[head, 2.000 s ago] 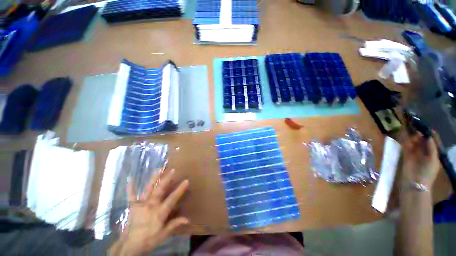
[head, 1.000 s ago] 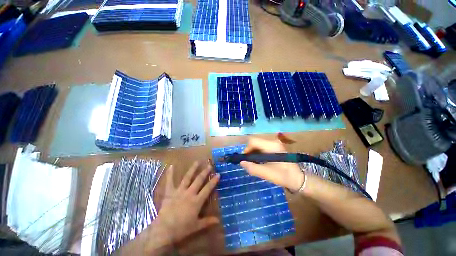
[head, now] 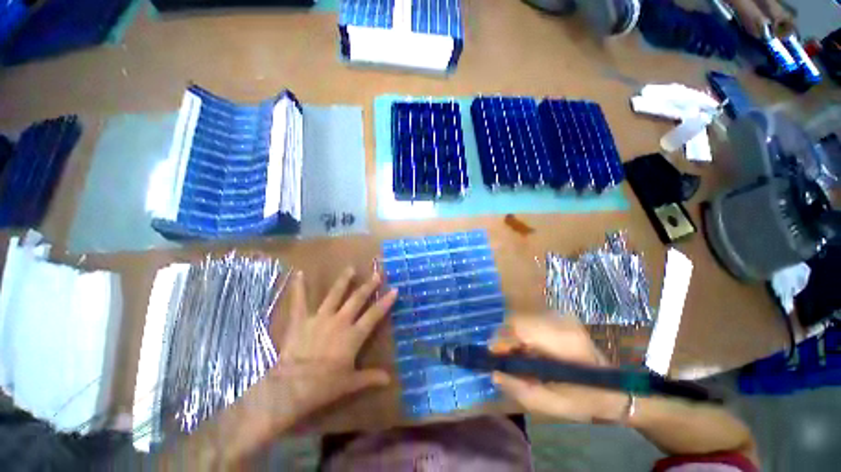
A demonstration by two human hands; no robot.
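Observation:
A blue solar cell panel (head: 443,313) with thin silvery lines lies flat on the table before me. My right hand (head: 553,364) holds the black soldering iron (head: 590,373) pen-like, its tip end over the lower part of the panel. The hand is slightly blurred; whether the tip touches cannot be told. My left hand (head: 334,341) rests with fingers spread at the panel's left edge and holds nothing visible. Long silver ribbons (head: 221,332) lie left of it beside a white strip (head: 159,355). A pile of short silver ribbons (head: 599,286) lies right of the panel.
A curved panel stack (head: 235,166) stands on a pale sheet. Dark cell blocks (head: 429,147) stand on a greenish sheet (head: 406,207). The iron stand (head: 678,221) and a grey round machine (head: 770,221) are at right. White strips (head: 65,323) lie at left, another (head: 670,309) at right.
My right hand came from the far right with the iron to the panel's top, then moved down to its lower part. My left hand moved right from the long ribbons to the panel's edge.

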